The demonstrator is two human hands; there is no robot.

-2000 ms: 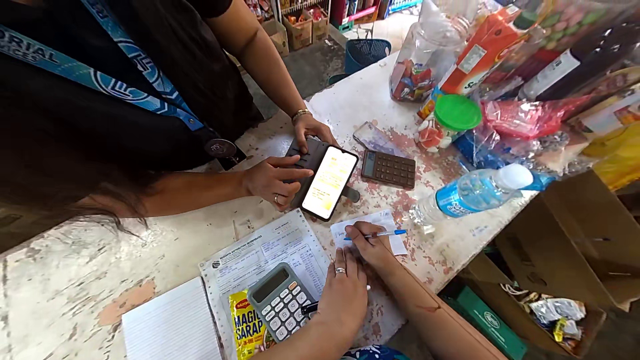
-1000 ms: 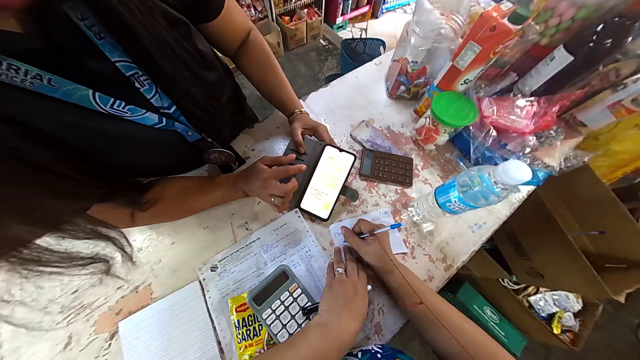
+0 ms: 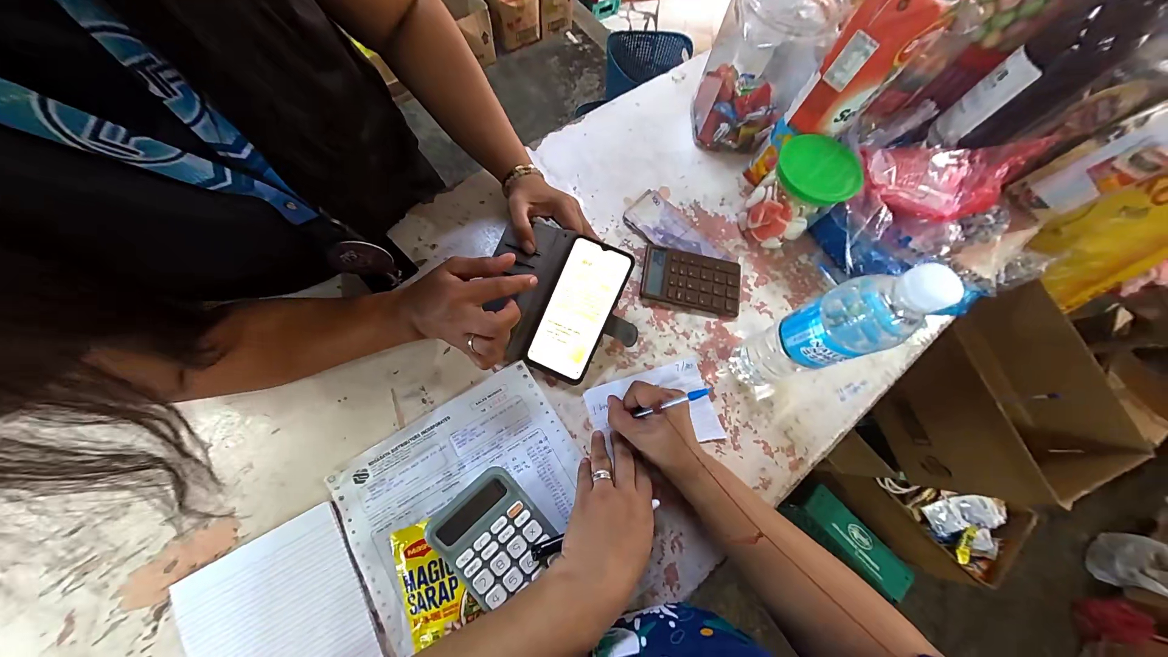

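Note:
My right hand (image 3: 652, 424) grips a blue-and-white pen (image 3: 673, 402) over a small slip of white paper (image 3: 707, 422) that bears handwriting. Flat beside it lies my left hand (image 3: 611, 511), ringed, its fingertips at the slip's lower edge; a dark pen (image 3: 547, 547) shows by this hand, and whether it is held I cannot tell. A grey calculator (image 3: 488, 520) and a yellow Maggi seasoning packet (image 3: 422, 593) rest on a printed form (image 3: 438, 447). Above, another person's hands (image 3: 474, 306) hold and hover over a lit smartphone (image 3: 579, 310) in a folding case.
A brown calculator (image 3: 691, 280) lies right of the phone, near folded banknotes (image 3: 671, 224). A water bottle (image 3: 849, 315), a green-lidded jar (image 3: 819, 171) and a candy jar (image 3: 735, 105) stand at the right. Lined paper (image 3: 274, 593) lies lower left; cardboard boxes (image 3: 1004, 401) sit beyond the table edge.

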